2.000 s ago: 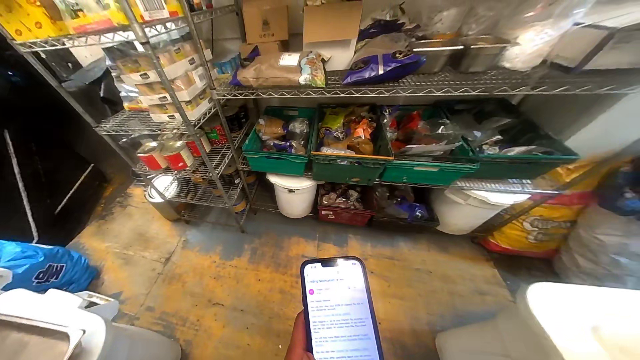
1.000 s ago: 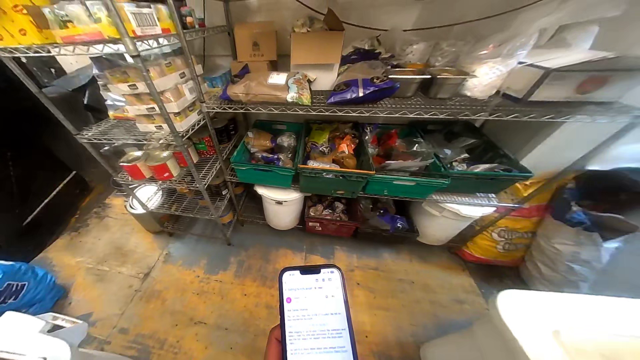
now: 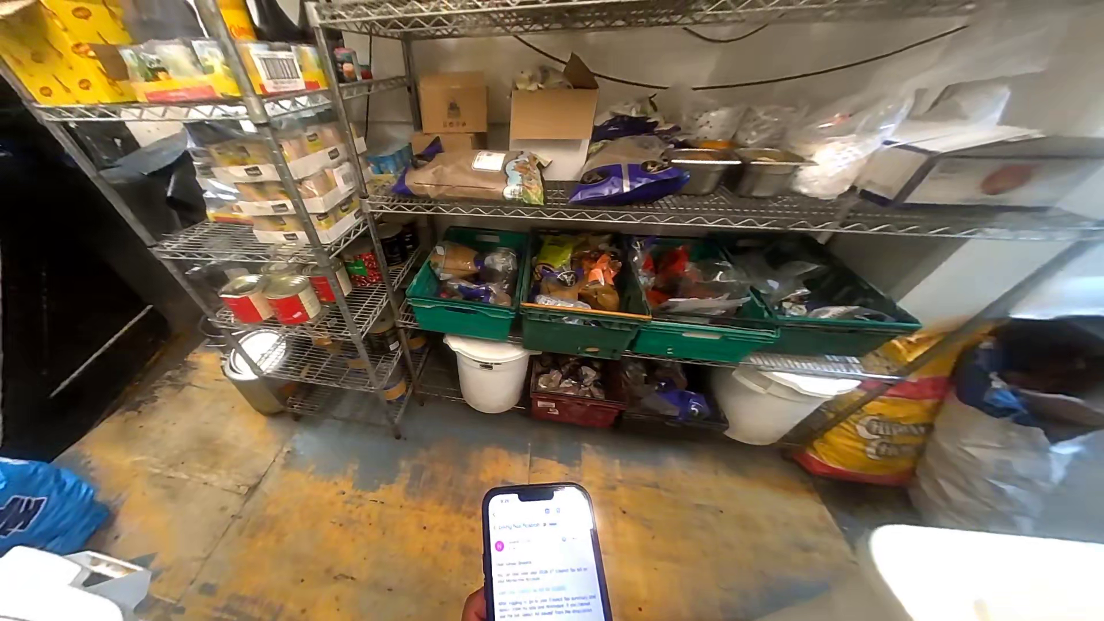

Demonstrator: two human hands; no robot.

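Note:
A smartphone point(image 3: 545, 552) with a lit screen of text stands upright at the bottom middle of the head view. Part of my left hand point(image 3: 473, 605) shows at the phone's lower left edge, gripping it; the rest is hidden below the frame. My right hand is out of view. Beyond the phone, green plastic crates point(image 3: 464, 316) of bagged goods line a low wire shelf. Beneath them are a white lidded bucket point(image 3: 492, 379) and a dark red crate point(image 3: 573, 409).
Left stands a wire rack point(image 3: 332, 259) with red-labelled cans point(image 3: 291, 299) and packed trays. Cardboard boxes point(image 3: 552, 112), bags and metal pans point(image 3: 703, 172) fill the shelf above the crates. A yellow sack point(image 3: 875, 431) stands right, a blue bag point(image 3: 52, 507) left. White surfaces edge both lower corners.
The view has tilted up, showing more of the upper shelves. The phone stays held in my left hand and sits lower in the frame than before.

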